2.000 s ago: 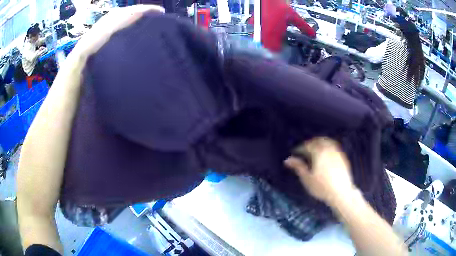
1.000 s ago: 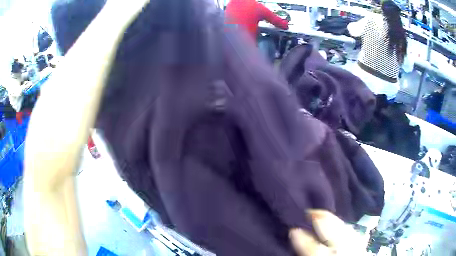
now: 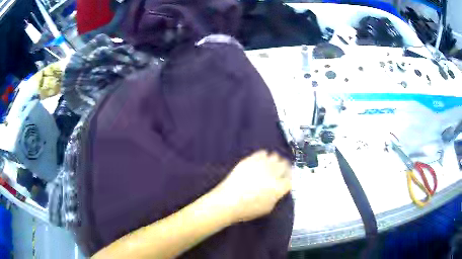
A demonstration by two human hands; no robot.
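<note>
A dark plum garment [image 3: 126, 167] with fuzzy grey plaid parts [image 3: 101, 73] covers the left and middle of the white table. My left hand [image 3: 261, 182] reaches in from the lower left and lies on the garment's right edge, its blurred fingers curled round the fabric there, close to the presser foot [image 3: 315, 139]. My right hand is out of the picture. The sewing machine [image 3: 395, 109], with a blue stripe and "JACK" lettering, stands at the right. A dark binding strip [image 3: 357, 189] runs from the needle area over the table's front edge.
Scissors [image 3: 418, 179] with red and orange-yellow loops lie on the right of the table. A measuring tape [image 3: 329, 235] runs along its front edge. More dark garments [image 3: 273, 23] lie at the back. Part of a person in red [image 3: 93, 15] shows at the upper left.
The garment has come down from its raised position onto the table beside the needle. The view has turned down and right. My left arm has lowered across the fabric; my right hand has left view.
</note>
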